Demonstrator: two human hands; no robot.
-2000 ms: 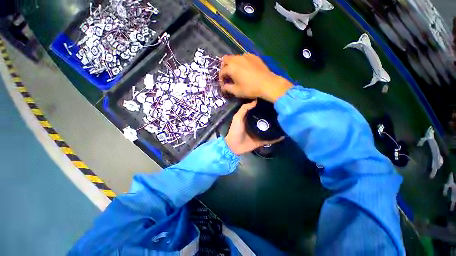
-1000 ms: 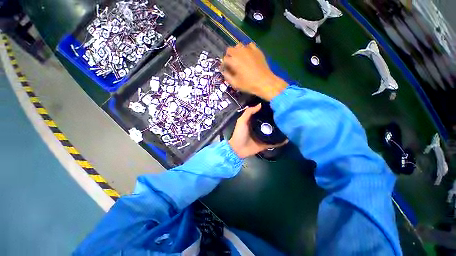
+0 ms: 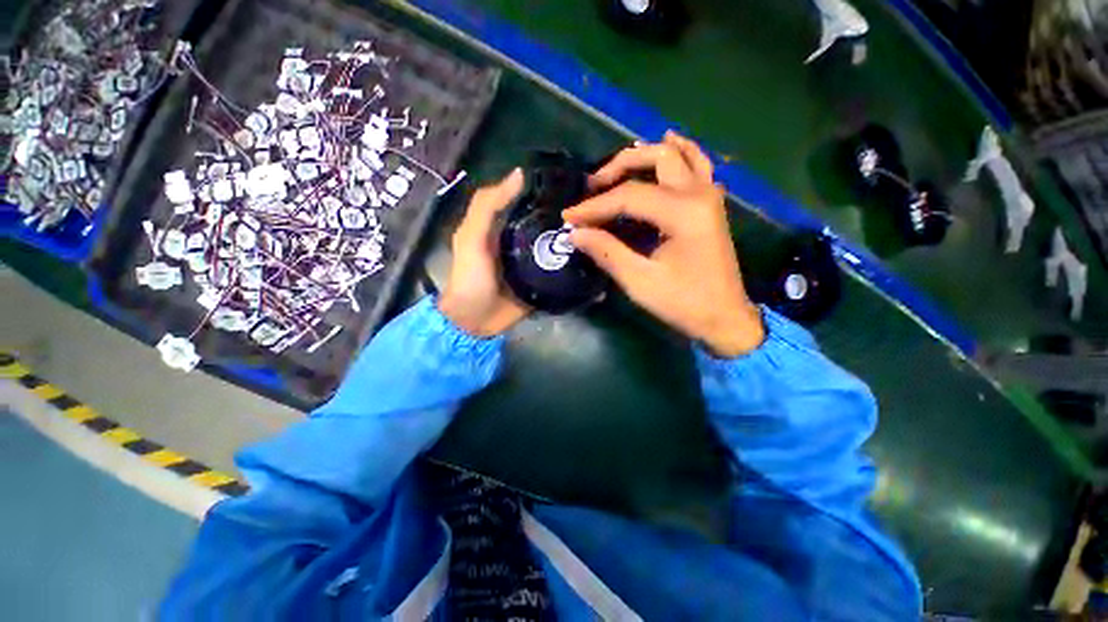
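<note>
A glossy black round housing [image 3: 532, 277] with a bright white centre disc is in front of me, beside the dark tray. My left hand [image 3: 481, 261] grips its left side, thumb up along the rim. My right hand [image 3: 674, 243] is over its right side, with thumb and index fingertips pinching a small white piece at the centre disc. The piece is mostly covered by the fingertips; it looks like a wired board, but I cannot tell surely. The dark tray [image 3: 468, 116] holds many loose wired boards with thin red, black and white wires.
A blue-edged bin [image 3: 49, 237] of wired boards is at the far left. Another black housing [image 3: 817, 292] sits right of my right hand. Beyond the blue edge [image 3: 571, 79], the green line carries black housings, two joined by wires [image 3: 920, 219], and white brackets [image 3: 1002, 188]. Yellow-black floor tape [image 3: 109, 431] is lower left.
My right hand has moved from the tray's edge to the centre of the housing. The view has shifted right, so the trays appear further left and another housing shows at the right.
</note>
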